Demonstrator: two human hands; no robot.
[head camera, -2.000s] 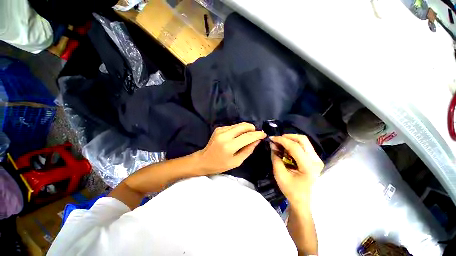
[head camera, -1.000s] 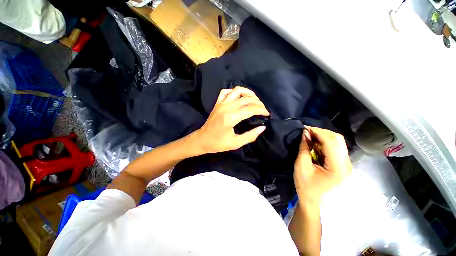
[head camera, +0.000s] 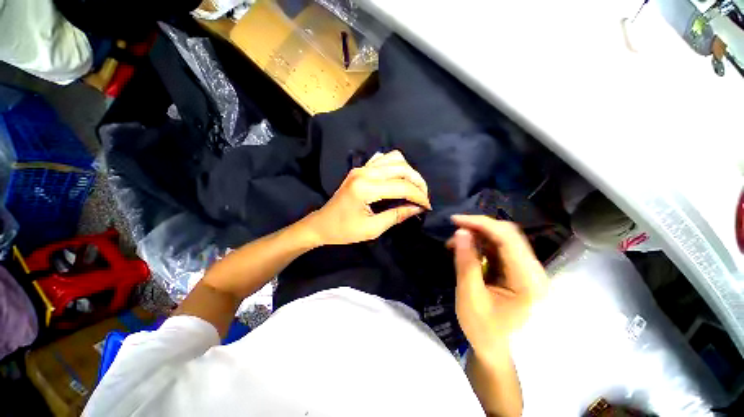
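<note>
The dark garment (head camera: 269, 175) lies heaped over my lap and over clear plastic on the left. My left hand (head camera: 375, 199) pinches a fold of the garment between thumb and fingers near the middle. My right hand (head camera: 498, 281) is just right of it, slightly blurred, its thumb and forefinger apart and off the cloth. The small yellow thread snips (head camera: 484, 265) show in part inside my right palm; the rest is hidden by the fingers.
A white table (head camera: 571, 89) curves along the upper right. A red stool (head camera: 86, 277), blue crate (head camera: 45, 163) and brown carton (head camera: 81, 366) are at left. A wooden board (head camera: 306, 61) is above the garment. A shiny plastic bag (head camera: 604, 326) is at lower right.
My right hand has let go of the cloth and moved slightly left and down since one second ago. My left hand keeps its pinch. The view has shifted slightly.
</note>
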